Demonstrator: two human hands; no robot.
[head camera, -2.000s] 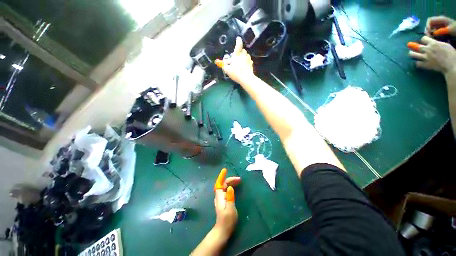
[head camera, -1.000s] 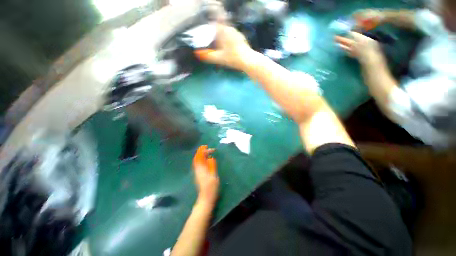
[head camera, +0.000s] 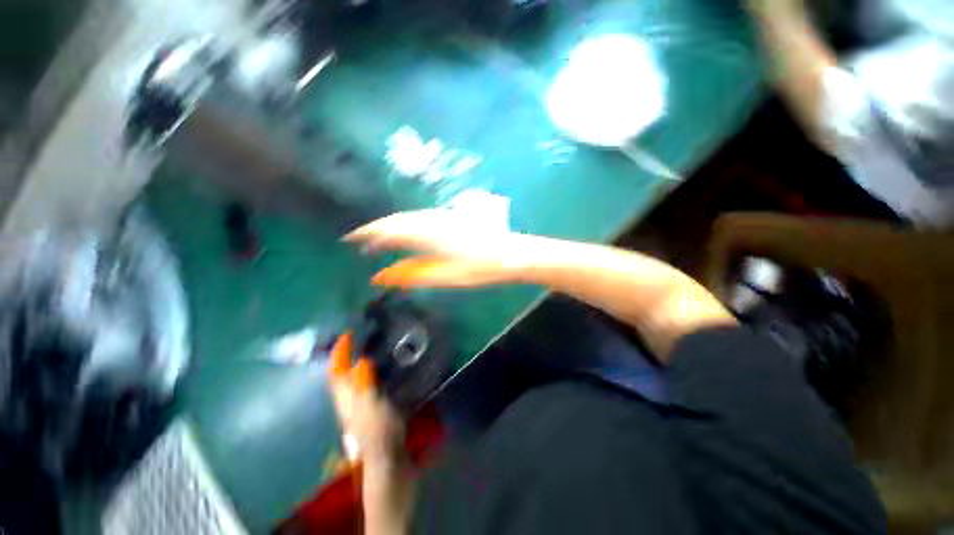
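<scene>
The picture is blurred. A black housing (head camera: 406, 347) with a ringed hole is at the bench's near edge. My left hand (head camera: 364, 392), with orange finger cots, holds it at its left side. My right hand (head camera: 445, 251) is just above the housing, palm down, fingers stretched to the left and empty; an orange cot shows on one finger. A white glue bottle (head camera: 293, 346) lies left of the housing. White tissue (head camera: 483, 209) shows behind my right hand.
A white wire bundle (head camera: 607, 89) lies at the back right. More white material (head camera: 413, 153) is at the middle. Bagged parts (head camera: 84, 324) and a parts tray (head camera: 173, 491) are at left. Another person's arm (head camera: 800, 52) and an open carton (head camera: 753, 224) are at right.
My right hand has come back from the far side of the bench toward me. The black housing is now at my left hand, which was empty before. The view has shifted.
</scene>
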